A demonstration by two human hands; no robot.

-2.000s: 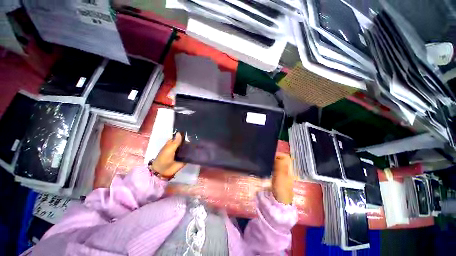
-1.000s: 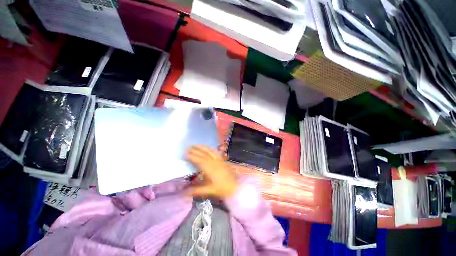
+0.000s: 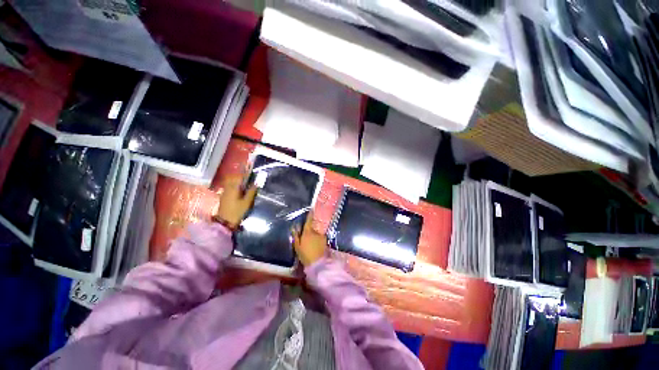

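A tablet [image 3: 278,209] lies face up on the orange-red bench, its glossy black face inside a white rim. A small white label shows near its upper left. My left hand [image 3: 235,204] rests on its left edge with fingers over the black face. My right hand [image 3: 311,241] is at its lower right edge, fingertips touching the rim. I cannot tell whether either hand grips it. A small tablet [image 3: 378,228], black with a white label, lies alone to the right of my right hand.
Tablet stacks [image 3: 175,119] stand at the left, others [image 3: 511,233] at the right. Loose white sheets [image 3: 401,150] lie at the back. Overhead shelf stacks [image 3: 376,61] hang over the upper right, above a perforated board [image 3: 531,137]. A paper sheet [image 3: 97,32] hangs upper left.
The tablet showed its silver-blue back a second ago; now its black face is up on the bench. Both hands are now at its sides. The view has shifted slightly.
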